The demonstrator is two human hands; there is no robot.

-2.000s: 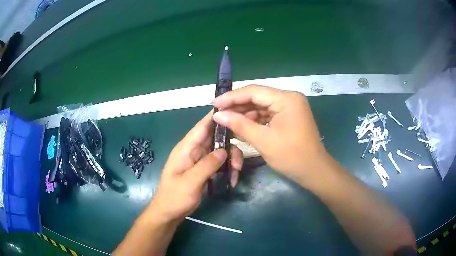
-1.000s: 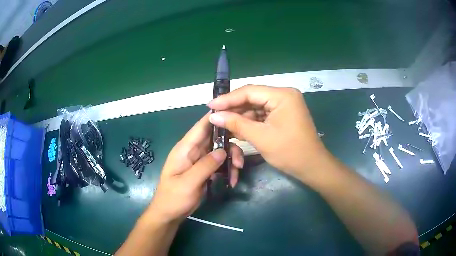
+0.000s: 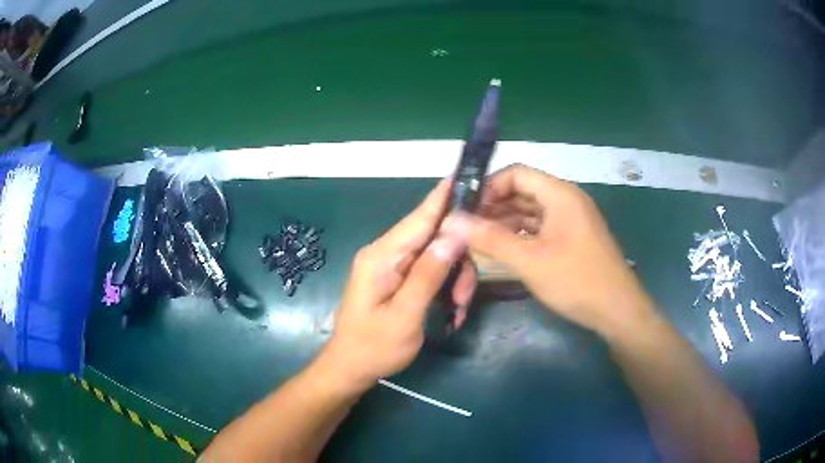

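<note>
A black tapered housing (image 3: 480, 136) stands out of my hands at the centre, its light-tipped nose pointing up and slightly right. My left hand (image 3: 398, 288) is closed around its lower part, thumb on top. My right hand (image 3: 561, 249) is at the housing's middle, its thumb and finger close to the left thumb; it is blurred, and whether it grips the housing or a small part is unclear. The hands hide much of the housing. A white strip (image 3: 425, 398) lies on the bench below the hands.
A heap of small black parts (image 3: 293, 256) and a clear bag of black parts (image 3: 181, 235) lie left. A blue bin (image 3: 59, 262) with white strips is far left. White parts (image 3: 716, 267) and a cloudy bag (image 3: 805, 258) are right. A pale rail (image 3: 362, 161) borders the belt.
The housing has tilted to the right, and both hands have moved right in the picture. The bench items have also shifted right as the view turned. My right fingers have moved down towards my left thumb.
</note>
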